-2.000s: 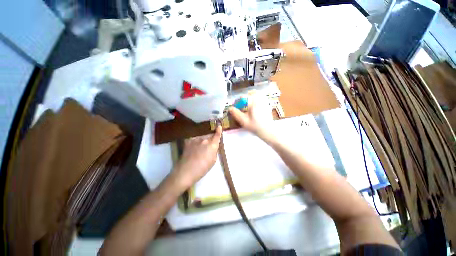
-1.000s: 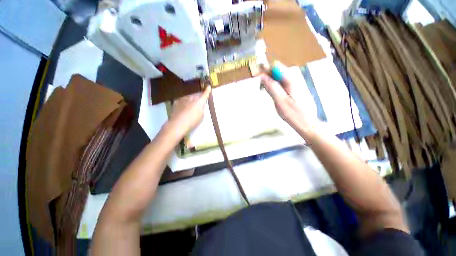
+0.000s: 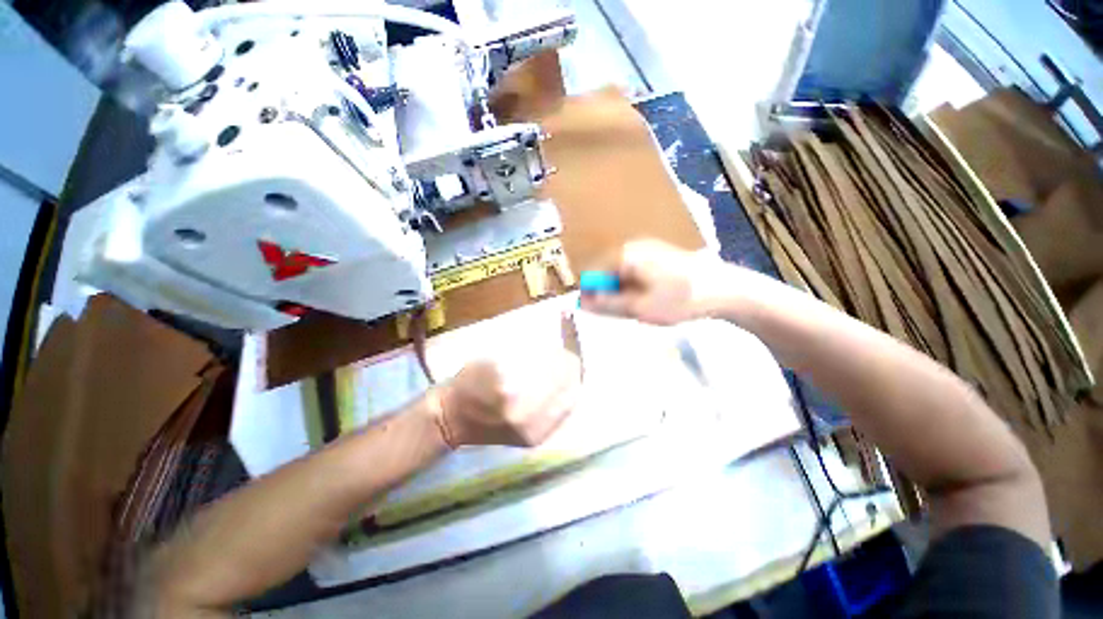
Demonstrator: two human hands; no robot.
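A brown bag panel [image 3: 623,181] lies under the yellow-edged clamp frame [image 3: 490,272] of the white sewing machine [image 3: 278,157]. A narrow brown handle strap [image 3: 573,342] loops from the frame's left and right ends down toward my left hand. My left hand [image 3: 508,399] is closed on the strap's loop below the frame, over the white template board [image 3: 466,484]. My right hand [image 3: 659,284] is at the frame's right end, closed on a tool with a teal-blue handle [image 3: 599,282]; the tool's tip is hard to see.
A stack of brown panels [image 3: 97,411] stands at the left. A pile of loose brown straps [image 3: 907,242] lies at the right, in front of a grey-framed screen [image 3: 865,55]. A black cable [image 3: 835,490] hangs at the table's right. A blue bin [image 3: 853,580] shows below.
My left hand has left the frame's left end and moved right and down with the strap, which now bends into a loop. My right hand remains by the frame's right end. The view has shifted.
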